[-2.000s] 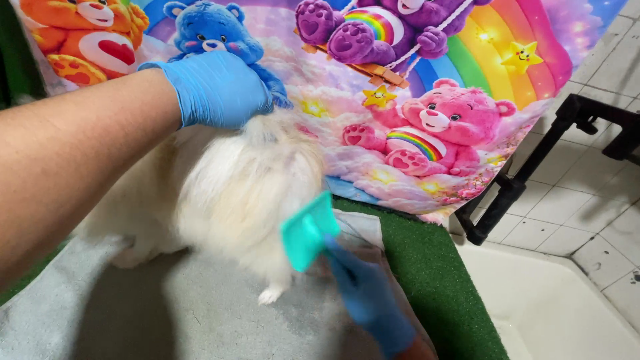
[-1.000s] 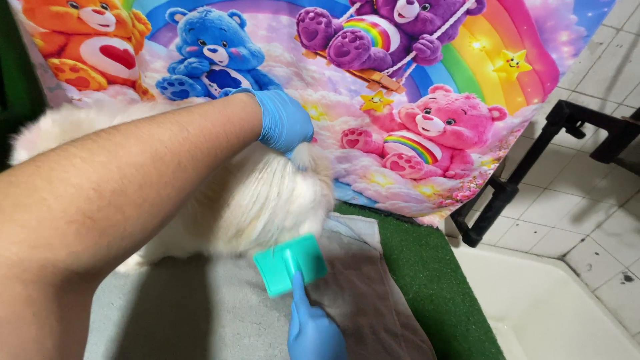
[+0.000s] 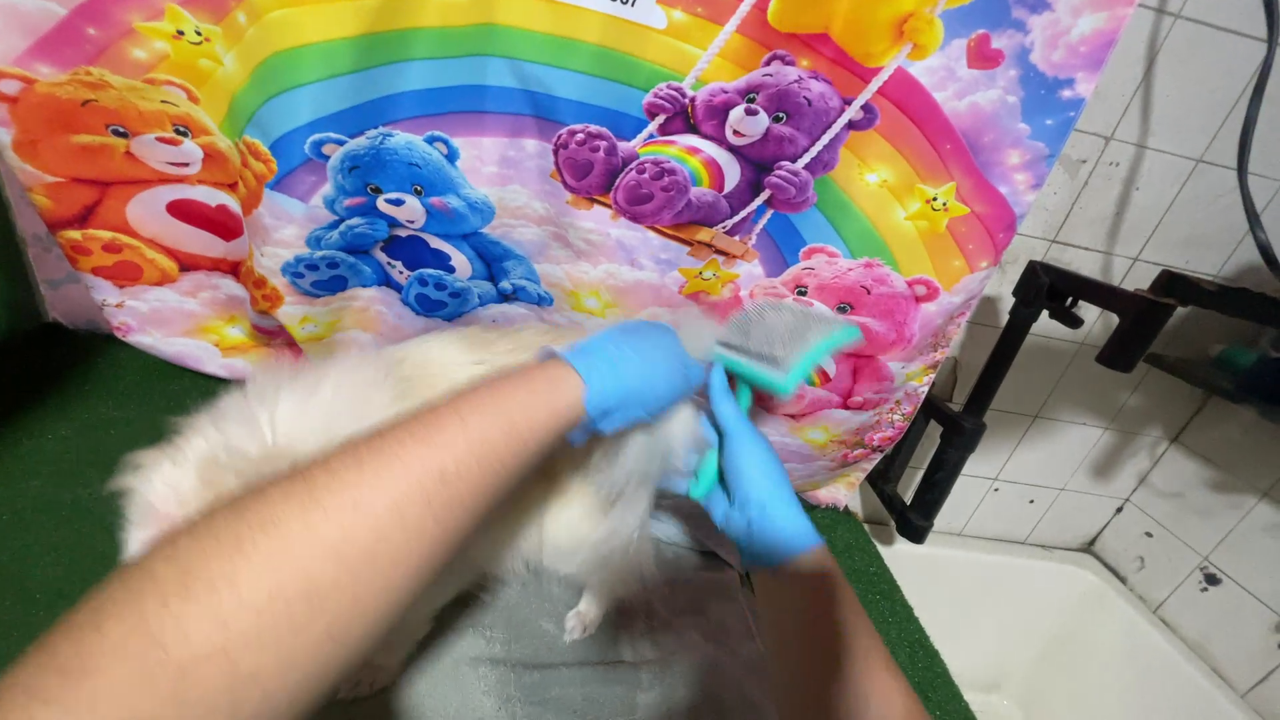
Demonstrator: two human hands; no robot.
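Observation:
A white, long-haired dog (image 3: 590, 510) stands on a grey towel, partly behind my left forearm. My left hand (image 3: 635, 378), in a blue glove, lies against the fur at the dog's right end in view; its fingertips are blurred, and what they grip is hard to see. My right hand (image 3: 755, 475), also gloved in blue, holds a teal slicker brush (image 3: 785, 345) by its handle just to the right. The brush head is raised with its wire pins facing up and toward me. The dog's head cannot be made out.
The grey towel (image 3: 540, 650) lies over green artificial turf (image 3: 90, 480). Behind the dog hangs a backdrop (image 3: 480, 90) printed with cartoon bears and a rainbow. At right are a black metal bracket arm (image 3: 985, 400), a tiled wall (image 3: 1150, 200) and a white tub (image 3: 1060, 620).
My right hand has brought the brush up from low beside the dog's leg, and its pins now show. My left hand remains at the dog's fur. The view has shifted to show more backdrop.

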